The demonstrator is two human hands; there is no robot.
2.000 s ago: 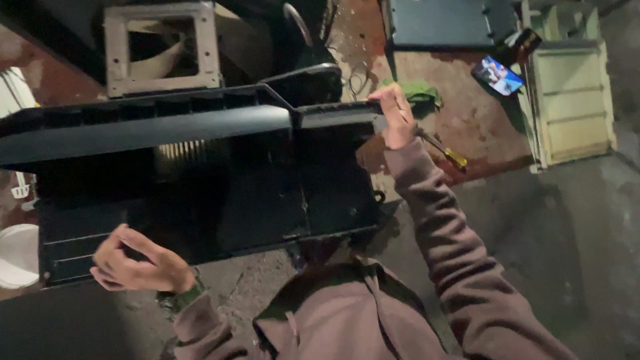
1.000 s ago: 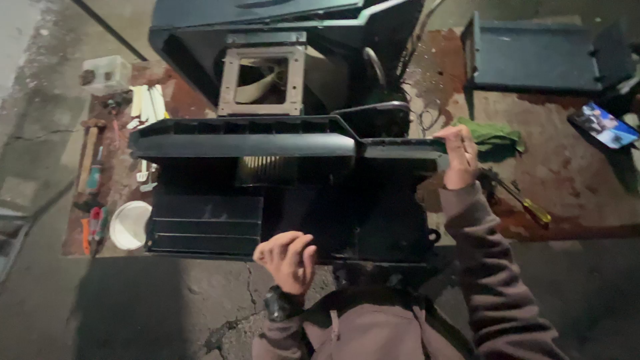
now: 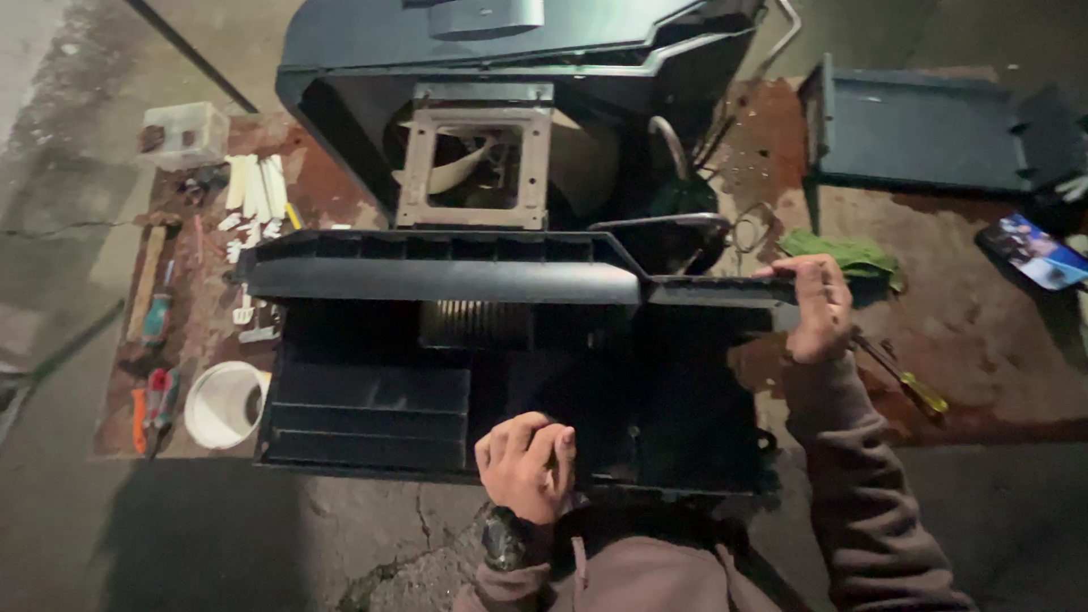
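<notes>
A black plastic housing part [image 3: 697, 399] with a raised, ribbed upper edge lies along the near side of the worktable. My right hand [image 3: 820, 310] grips the right end of that raised edge, fingertips over its top. My left hand [image 3: 527, 463], with a watch on the wrist, is at the housing's near edge, its fingers curled; whether it pinches the edge is hard to see. Just beyond the housing stands a square metal frame [image 3: 476, 161], in front of a large dark casing [image 3: 374, 42]. A green cloth [image 3: 846, 255] lies beside my right hand.
To the left are a white tub [image 3: 225, 404], a hammer [image 3: 149, 272], pliers [image 3: 157, 399], white plastic pieces [image 3: 255, 187] and a clear box [image 3: 183, 134]. On the right lie a yellow-handled screwdriver [image 3: 922, 395], a dark panel [image 3: 922, 127] and a phone [image 3: 1033, 251] with its screen lit.
My left hand has moved right along the housing's near edge, from its left part to nearer the middle. My right hand stays at the right end. The view has shifted, showing more tools on the left.
</notes>
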